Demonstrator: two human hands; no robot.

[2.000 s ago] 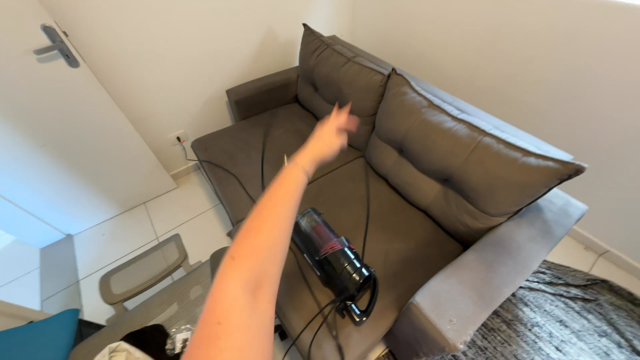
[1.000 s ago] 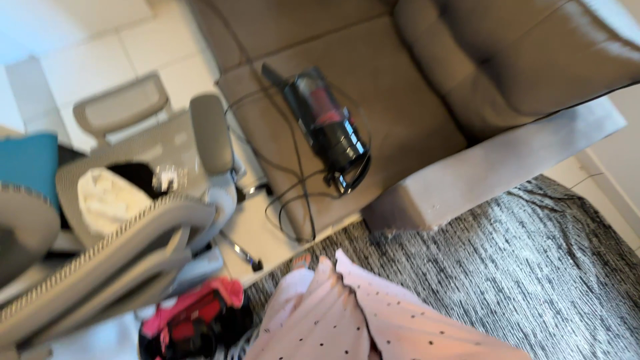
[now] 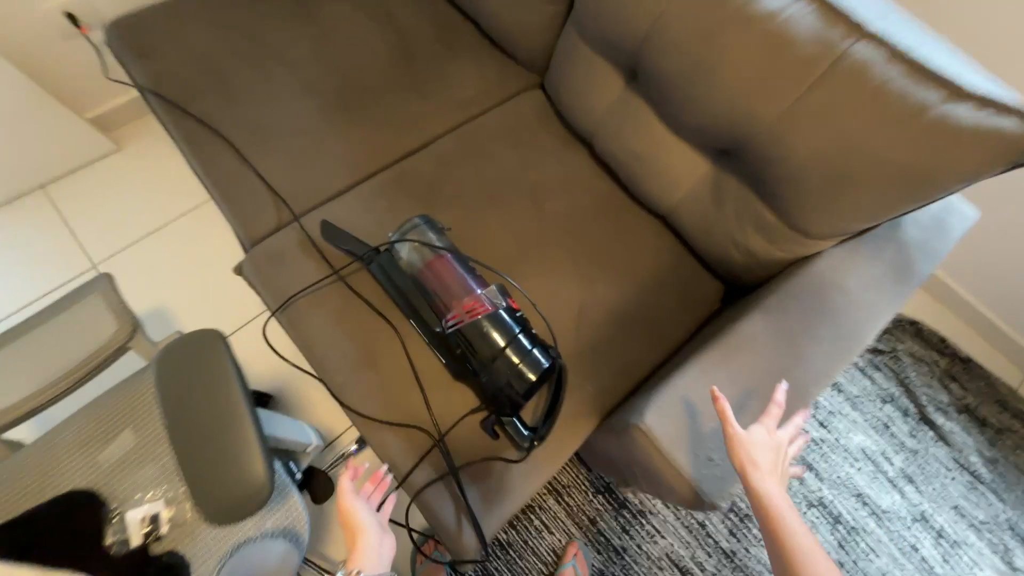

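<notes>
A black handheld vacuum cleaner (image 3: pixel 472 328) with a clear, reddish dust cup lies on the seat of a brown sofa (image 3: pixel 624 232). Its black cord (image 3: pixel 392 320) loops over the seat and runs to a wall outlet at the upper left. At the lower middle, my left hand (image 3: pixel 366 516) is raised palm up between the office chair and the sofa front, holding nothing. My right hand (image 3: pixel 766 444), fingers spread and holding nothing, is over the sofa's armrest (image 3: pixel 760 352), right of the vacuum. Neither hand appears to touch the vacuum.
A grey office chair (image 3: pixel 212 424) stands close to the sofa at the left, with a black item and a small clear packet on its seat. A grey patterned rug (image 3: pixel 880 448) lies on the right. My sandaled feet (image 3: pixel 572 558) show at the bottom. Pale tiles cover the floor.
Both hands are now in view, fingers apart; one second ago neither showed. Two seconds ago one arm reached out over the sofa. The vacuum still lies on the seat. The view has shifted strongly.
</notes>
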